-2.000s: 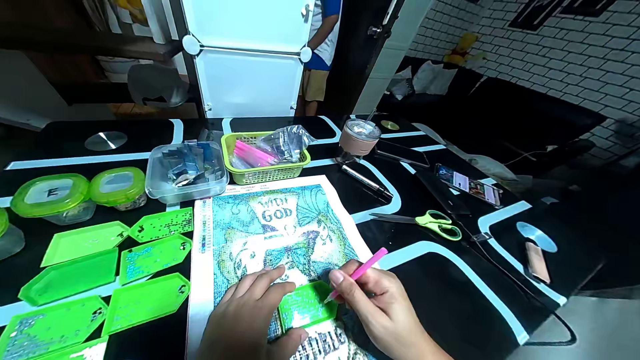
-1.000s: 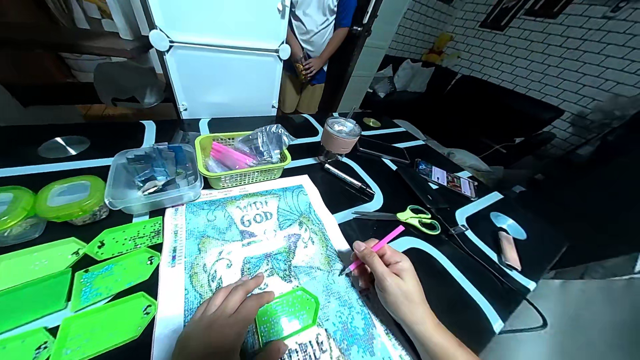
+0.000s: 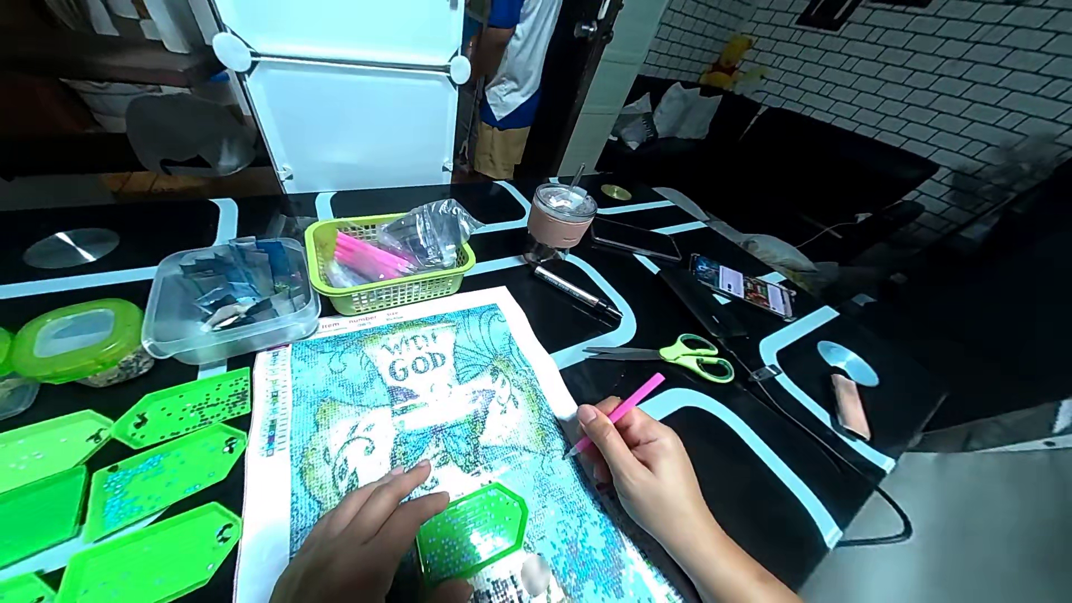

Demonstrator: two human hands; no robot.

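A diamond painting canvas (image 3: pixel 402 427) with blue and green drills and printed letters lies on the black table. In my right hand (image 3: pixel 641 456) is a pink applicator pen (image 3: pixel 624 410), its tip at the canvas's right edge. My left hand (image 3: pixel 368 532) rests on the lower canvas, its fingers at the left side of a green drill tray (image 3: pixel 473 528) that holds small drills. Whether the thumb grips this tray cannot be told. More green trays (image 3: pixel 163 481) with drills lie left of the canvas.
Behind the canvas stand a clear plastic box (image 3: pixel 230 293) of packets and a green basket (image 3: pixel 389 293) with pink pens. Scissors (image 3: pixel 695 358), a black marker (image 3: pixel 578 293), a lidded cup (image 3: pixel 561 216), a phone (image 3: pixel 741 286) and a cable (image 3: pixel 796 423) are to the right. A person (image 3: pixel 507 84) stands beyond the table.
My right hand with the pink pen has moved away from the green tray to the canvas's right edge. The person beyond the table has shifted. The view has turned somewhat.
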